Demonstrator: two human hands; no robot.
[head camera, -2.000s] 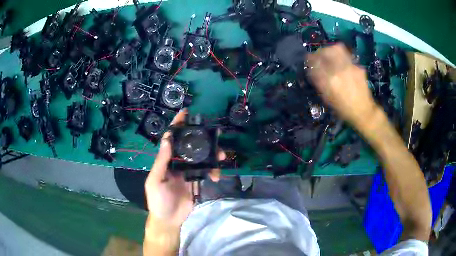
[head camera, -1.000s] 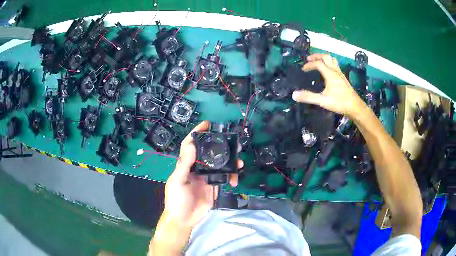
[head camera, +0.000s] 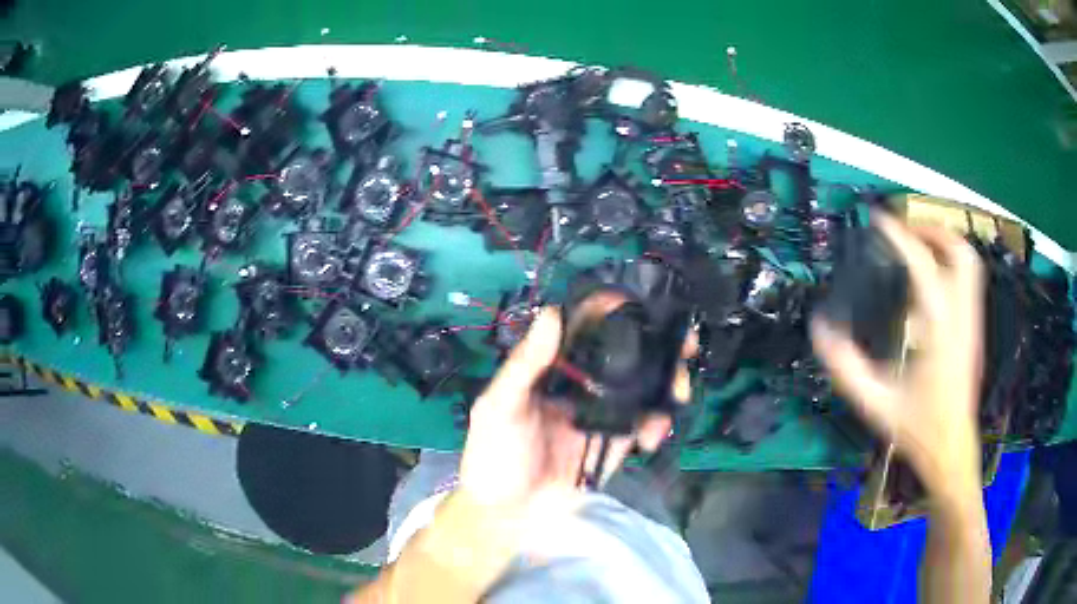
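Note:
My left hand (head camera: 514, 413) holds a black housing unit (head camera: 608, 354) with a round centre, its stem and rods pointing down towards me. A thin red wire shows on the unit. My right hand (head camera: 927, 336) is blurred at the right, beside the cardboard tray. Its thumb and fingers are curved around a dark round part, a housing cover (head camera: 868, 289), which is also blurred.
Many part-assembled black housing units (head camera: 390, 274) with red leads lie on the teal mat (head camera: 455, 266). A cardboard tray (head camera: 939, 218) of black parts stands at right, above a blue bin (head camera: 844, 555). A white rail (head camera: 472, 71) borders the green belt (head camera: 567, 30).
My left hand has moved right with the unit, which is now tilted. My right hand has moved right and down from above the bench parts to the tray, and a dark round part is in its grasp.

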